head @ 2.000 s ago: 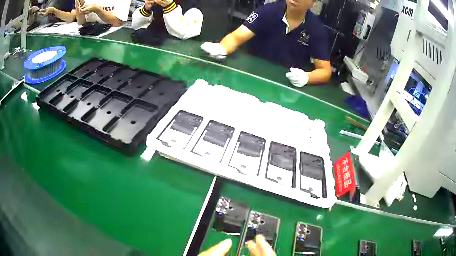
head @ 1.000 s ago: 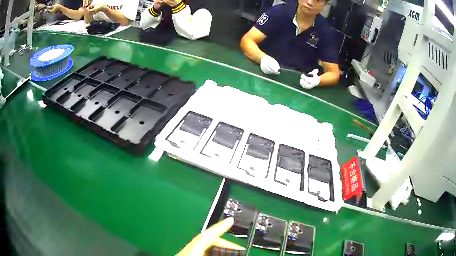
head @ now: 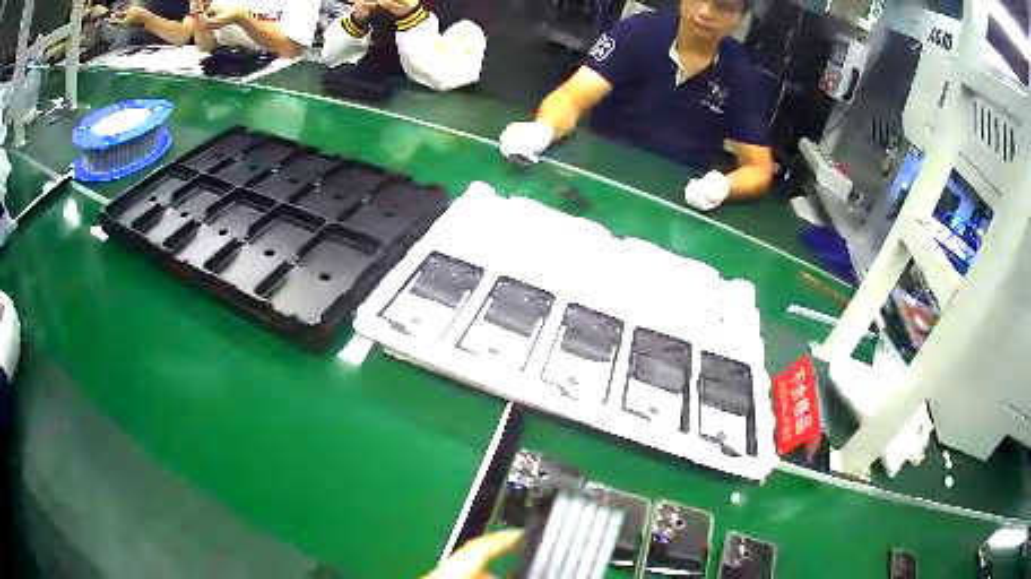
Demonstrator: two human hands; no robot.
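My left hand (head: 481, 556), bare-looking and cut off by the bottom edge, holds a blurred, ribbed grey strip (head: 579, 541) with pale parallel ridges. The strip is above the phone assemblies and partly hides two of them. A dark phone assembly (head: 540, 471) with shiny camera rings lies at the left of the row. Another phone assembly (head: 676, 541) lies right of the strip, and one more (head: 746, 556) is beyond it. My right hand is not in view.
A white blister tray (head: 616, 255) with five dark-looking pockets lies ahead, beside a black blister tray (head: 305, 266). A blue spool (head: 122, 138) is far left, a red sign (head: 797, 407) right. A dark strip (head: 486, 481) borders the phones. People sit opposite.
The ribbed strip, partly visible at the bottom edge before, is now raised further into view. My right hand, seen two seconds ago, is gone. Phones have shifted, and the opposite worker's gloved hands have moved apart.
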